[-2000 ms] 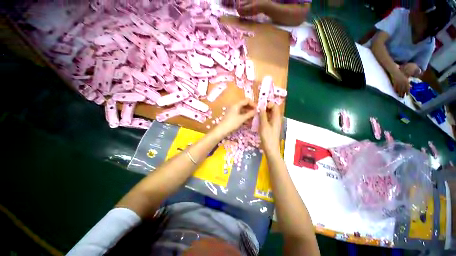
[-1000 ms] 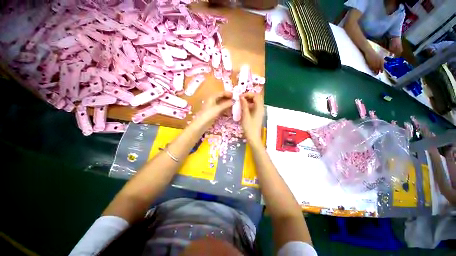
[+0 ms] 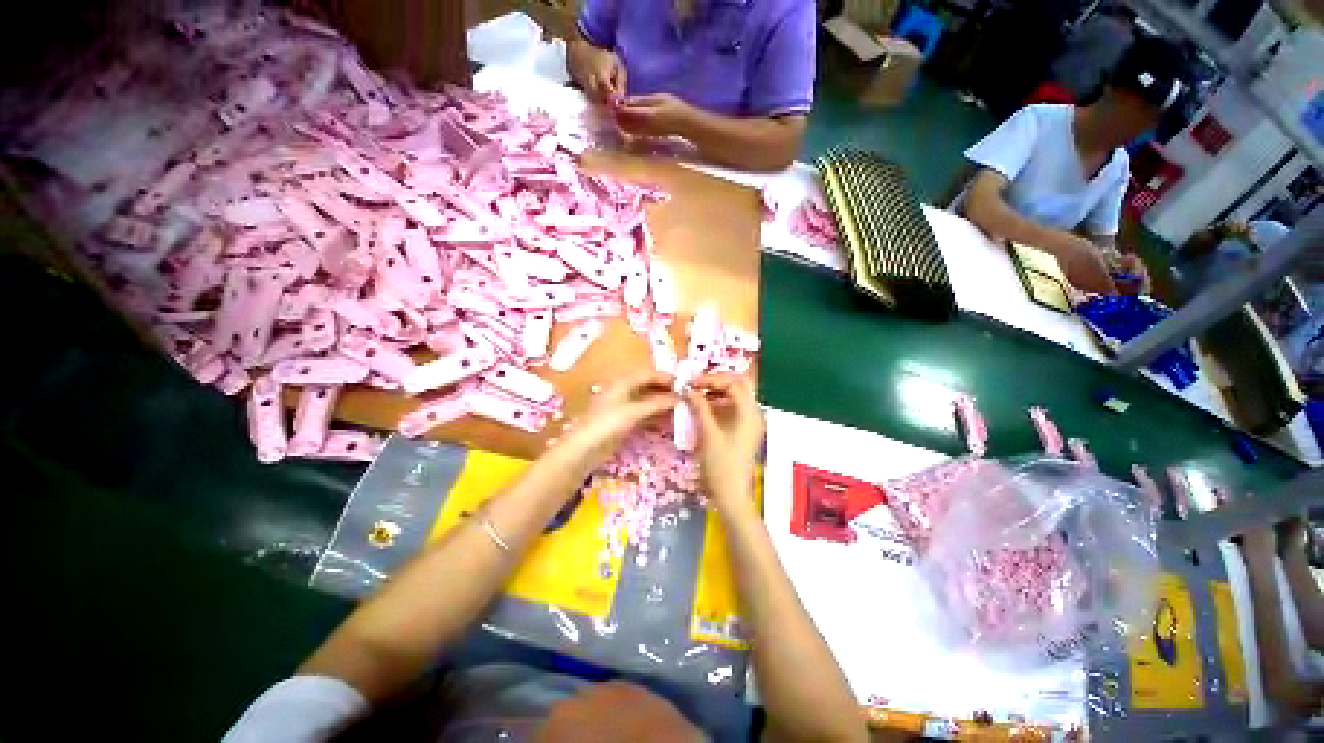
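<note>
My left hand (image 3: 635, 401) and my right hand (image 3: 726, 418) meet over the brown board and hold one pale pink housing (image 3: 684, 424) between their fingertips. Whether a small part is in the fingers is too small to tell. Tiny pink-white bits (image 3: 639, 497) lie scattered just below my hands, partly on the grey and yellow printed sheet (image 3: 559, 559). A few housings (image 3: 707, 331) lie just beyond my fingers. A large heap of pink housings (image 3: 363, 247) fills the board to the left.
A clear bag of pink bits (image 3: 1024, 566) lies on a white printed sheet (image 3: 820, 581) at right. Single housings (image 3: 970, 424) lie on the green surface (image 3: 857, 363). A striped black and yellow stack (image 3: 889, 232) is beyond. Other people sit across, one beside blue parts (image 3: 1125, 319).
The view has tilted up, showing more of the people across. My hands stay together at the same spot by the board's right edge, still on a housing.
</note>
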